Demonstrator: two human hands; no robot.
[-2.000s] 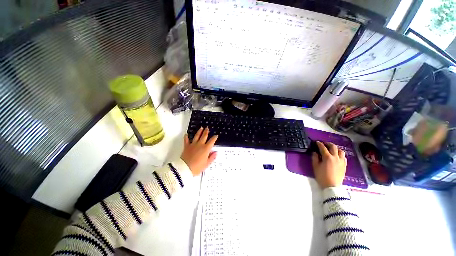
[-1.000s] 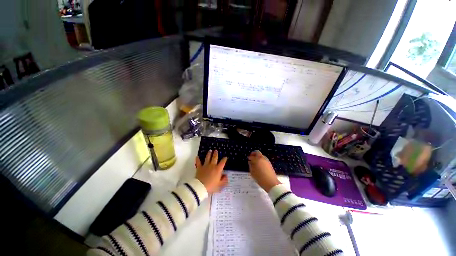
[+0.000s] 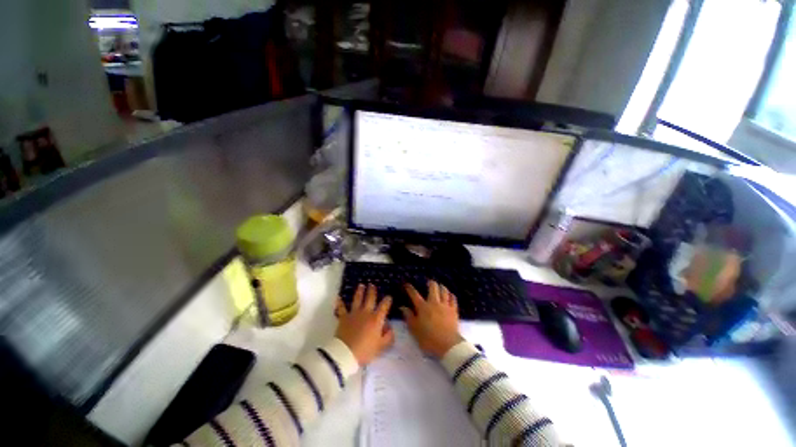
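Note:
The black keyboard (image 3: pixel 489 294) lies in front of the monitor (image 3: pixel 458 179), which shows a white document page. My left hand (image 3: pixel 365 325) rests on the keyboard's left part with fingers spread. My right hand (image 3: pixel 432 319) is beside it on the keys, fingers spread. Neither hand holds anything. The printed sheets (image 3: pixel 410 402) lie below the keyboard, partly under my hands and right sleeve; their print is blurred. The black mouse (image 3: pixel 559 326) sits untouched on the purple mouse pad (image 3: pixel 602 336).
A yellow-green water bottle (image 3: pixel 271 271) stands at left, with a flat black slab (image 3: pixel 201 393) in front of it. A pale flask (image 3: pixel 550 237) and a crowded pen holder (image 3: pixel 602 259) stand right of the monitor. A thin strip with a round end (image 3: pixel 611 409) lies right of the sheets.
My right hand has left the mouse and moved left onto the keyboard; since one second ago it has moved further left and its fingers have spread. The view has tilted up.

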